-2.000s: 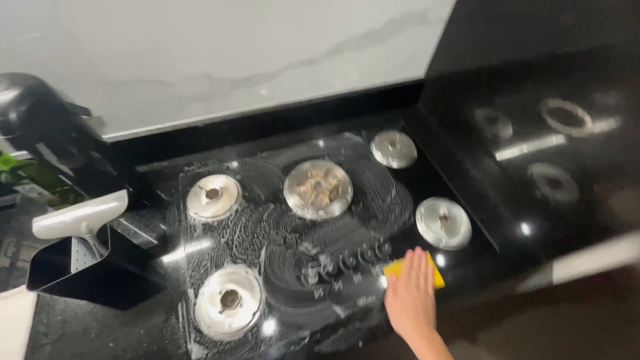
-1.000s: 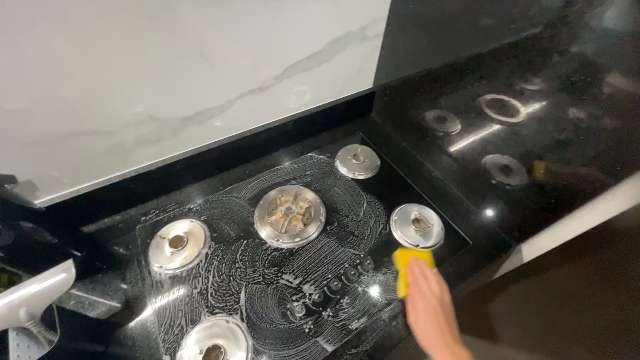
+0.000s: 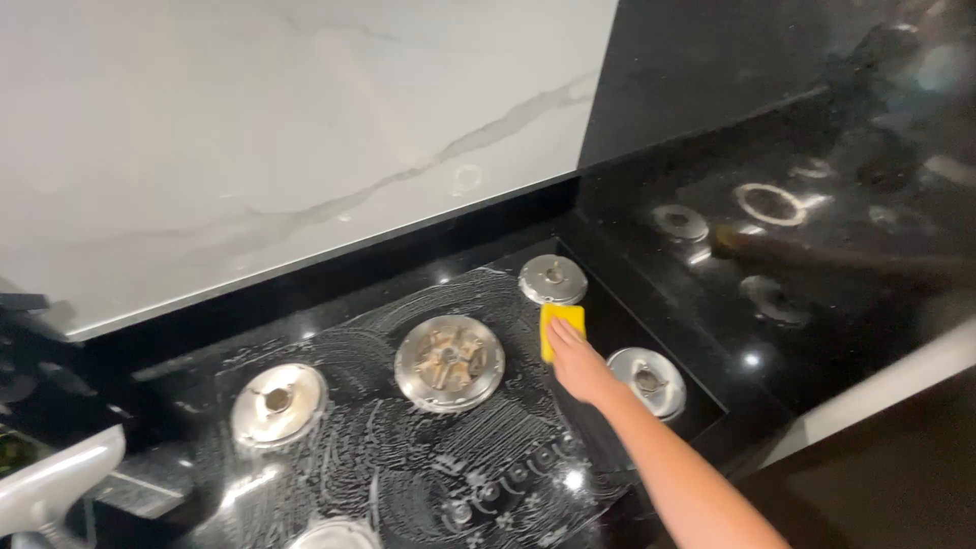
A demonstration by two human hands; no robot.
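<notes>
My right hand (image 3: 576,364) presses a yellow sponge (image 3: 563,328) flat on the black glass cooktop (image 3: 518,427), just below the back right metal burner base (image 3: 553,279). The front right burner base (image 3: 648,383) lies partly behind my wrist. Left of the hand is the large central burner base (image 3: 450,363), brownish inside. Another burner base (image 3: 279,404) sits farther left, and one more (image 3: 335,535) is cut off by the bottom edge. White suds streak much of the glass, over the printed control markings too. My left hand is out of view.
A white marble-look backsplash (image 3: 305,137) rises behind the cooktop. Glossy black panelling (image 3: 701,107) on the right mirrors the burners. At the lower left are a pale squeegee-like tool (image 3: 61,480) and part of a dark object (image 3: 23,302).
My right hand has moved the sponge from beside the front right burner base up to the back right one. The view has shifted.
</notes>
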